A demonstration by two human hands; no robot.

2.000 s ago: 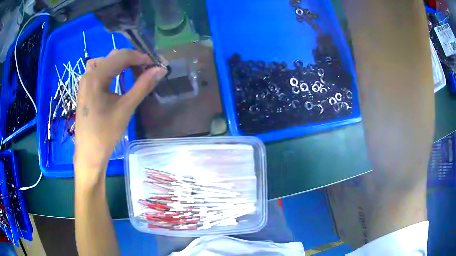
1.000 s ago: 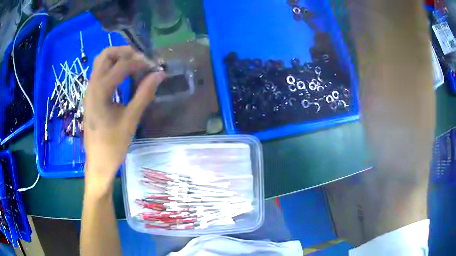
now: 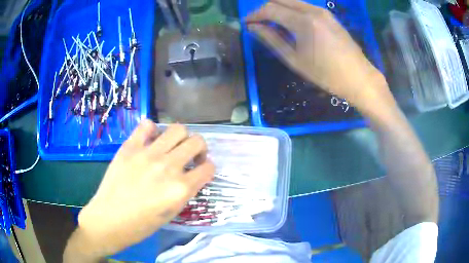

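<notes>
My left hand (image 3: 154, 180) is over the left part of the clear plastic box (image 3: 284, 180), fingers curled down; whether it grips a part is hidden. Thin red-and-white wired parts (image 3: 226, 203) lie in the box, partly covered by this hand. My right hand (image 3: 324, 51) is blurred above the blue ring tray (image 3: 308, 126), thumb and finger close together near its left wall; I cannot tell if they hold anything. Dark and silver rings (image 3: 337, 101) lie in that tray. The silver block (image 3: 193, 54) sits under the press tool (image 3: 176, 15), a small dark slot and round seat showing.
A blue tray (image 3: 92, 155) of jumbled white leads (image 3: 97, 77) stands left of the brown base plate (image 3: 205, 105). Whitish clear boxes (image 3: 429, 61) stand at the right. Small blue trays (image 3: 15, 205) and a white cable (image 3: 28, 56) are at the far left.
My left hand has moved from the press tool down to the clear box. My right forearm has swung so the hand shows over the ring tray. The view has shifted, and the block shows more plainly.
</notes>
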